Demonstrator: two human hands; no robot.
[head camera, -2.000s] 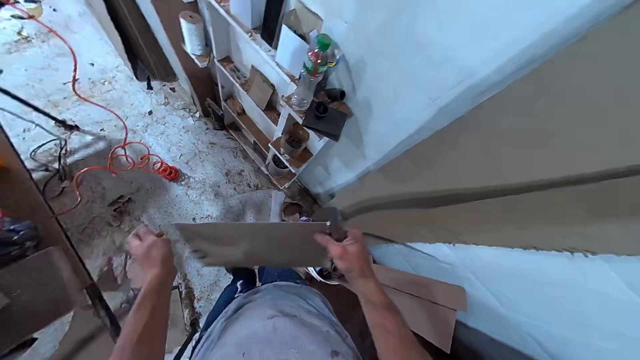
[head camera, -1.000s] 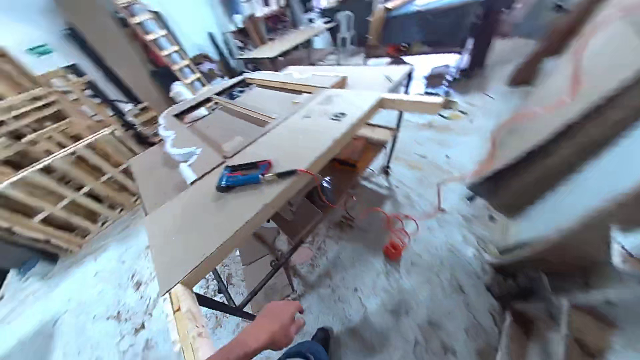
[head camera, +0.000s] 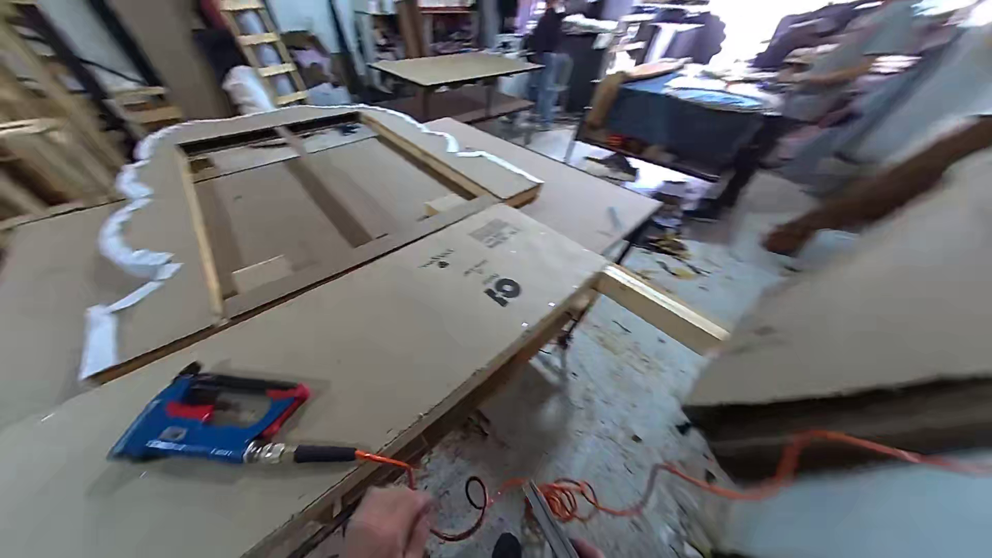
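Observation:
My left hand (head camera: 387, 521) is at the bottom of the head view, beside the table's edge, its fingers curled and blurred; whether it holds anything is unclear. To its right, only a small part of my right hand (head camera: 587, 549) shows, at the lower end of a thin grey flat piece (head camera: 549, 518), which is seen nearly edge-on. A blue and red pneumatic staple gun (head camera: 205, 422) lies on the board-covered wooden frame (head camera: 372, 333), left of and above my left hand. Its orange air hose (head camera: 384, 459) runs over the edge close to that hand.
Behind the staple gun lies a scalloped frame (head camera: 302, 225) with a white edging. A wooden beam (head camera: 659, 306) juts out from the board-covered frame. Coiled orange hose (head camera: 566, 500) lies on the littered floor. A large blurred panel (head camera: 852, 310) stands at right. People are farther back.
The view has swung from the shelf and wall to the worktable. Two seconds ago my right hand held a flat brown board, with my left hand beside its other end.

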